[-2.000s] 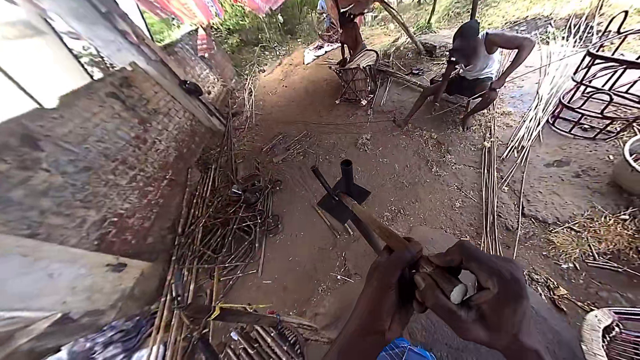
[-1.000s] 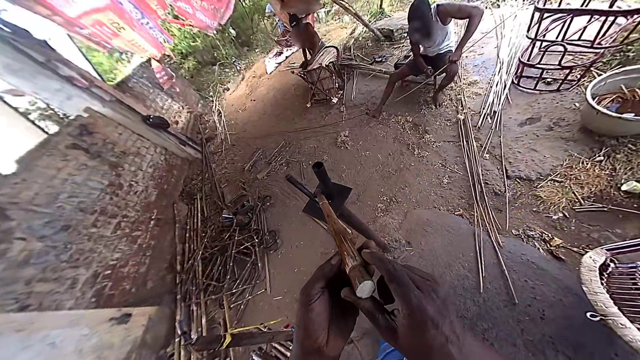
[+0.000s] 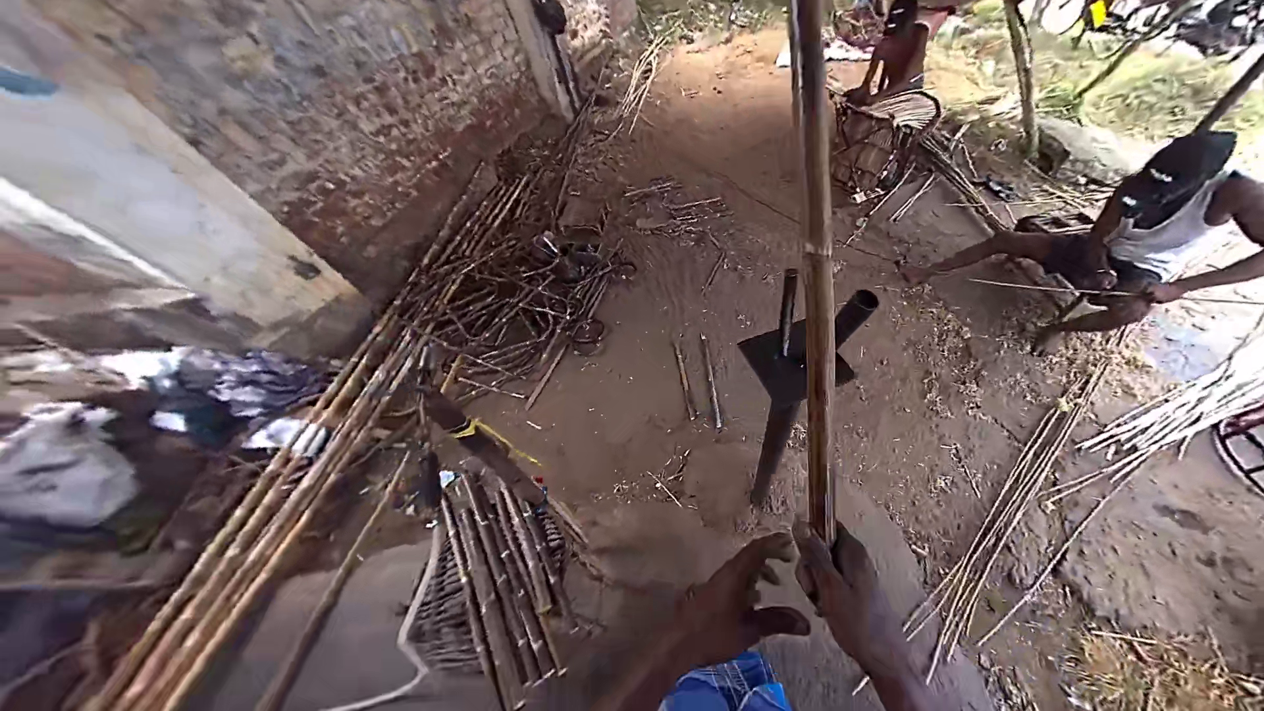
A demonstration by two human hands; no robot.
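Note:
My right hand (image 3: 844,592) grips the lower end of a long brown cane pole (image 3: 818,286), which stands nearly upright in the view and runs past its top edge. Just left of it, my left hand (image 3: 746,602) has its fingers spread and curved, with nothing in them. Beyond my hands, partly behind the pole, is a dark metal stand (image 3: 775,360) with a square plate, a thin upright rod and a wider open tube on an angled post.
Long canes (image 3: 296,464) and tangled offcuts lie along the brick wall at left. Cut cane pieces (image 3: 504,583) rest on a woven seat. A seated person (image 3: 1175,217) works a thin strip at right, near cane bundles (image 3: 1027,504). Another person (image 3: 904,49) is behind, by a wicker piece.
Both hands were together on the cane's near end beside the metal stand. My left hand has come off it, and the cane now points up the view. The view has swung left.

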